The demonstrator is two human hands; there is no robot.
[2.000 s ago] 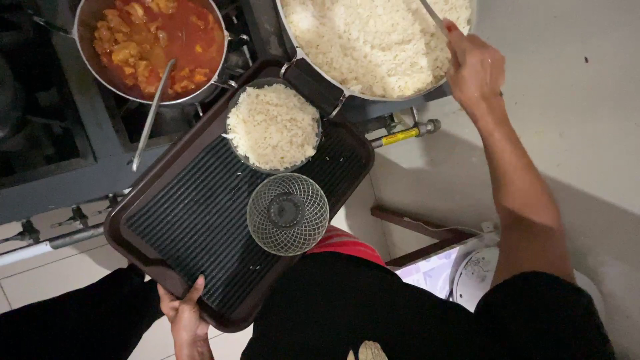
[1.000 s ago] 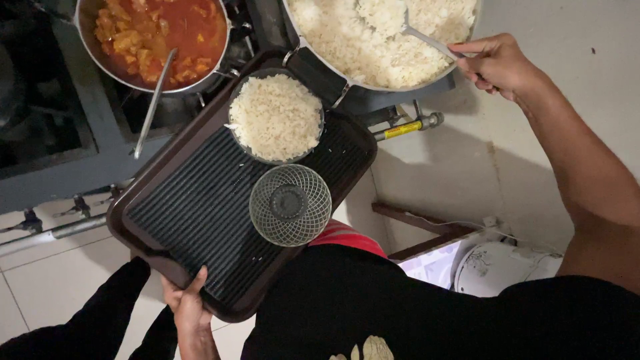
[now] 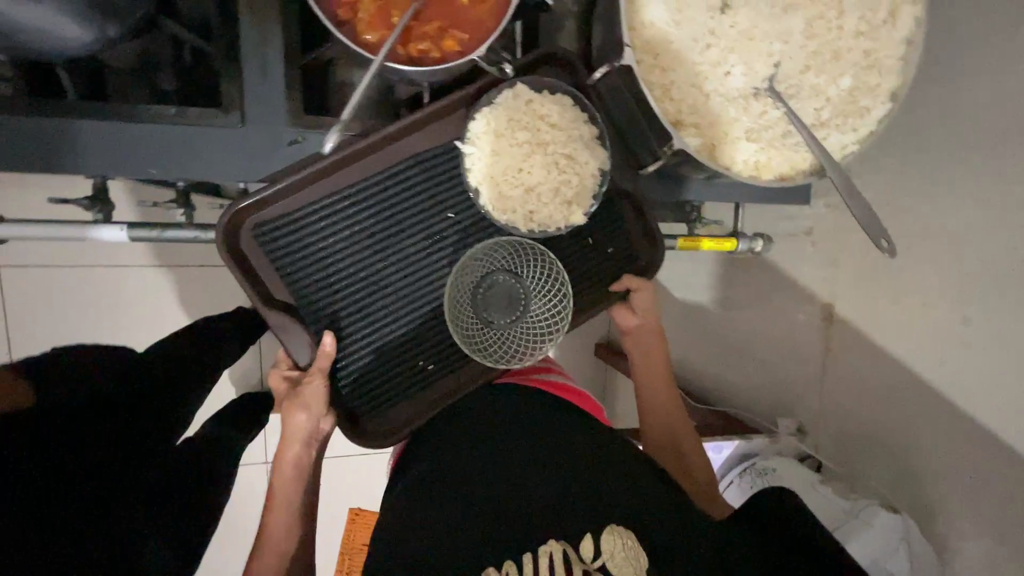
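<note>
A brown tray with a ribbed black surface [image 3: 360,232] is held level between my two hands. My left hand [image 3: 304,392] grips its left corner, thumb on top of the rim. At the lower right edge, my right hand [image 3: 636,304] holds the rim. A glass bowl heaped with white rice [image 3: 536,160] stands near the tray's upper right, and a patterned glass bowl with no food in it [image 3: 509,302] is just below. Beyond the tray is a large pot of rice [image 3: 768,88], with a metal spoon [image 3: 836,172] resting in it, its handle over the rim.
A pot of red stew [image 3: 432,36] with a metal utensil [image 3: 372,76] sits on the gas stove [image 3: 264,104]. Along the stove front runs a gas pipe with valves [image 3: 160,232]. Another person's dark-clothed body [image 3: 104,448] is at left. A white container [image 3: 840,520] stands lower right.
My right hand has let go of the spoon, which now rests in the rice pot, and has come down to the tray's right edge. My left hand still holds the tray.
</note>
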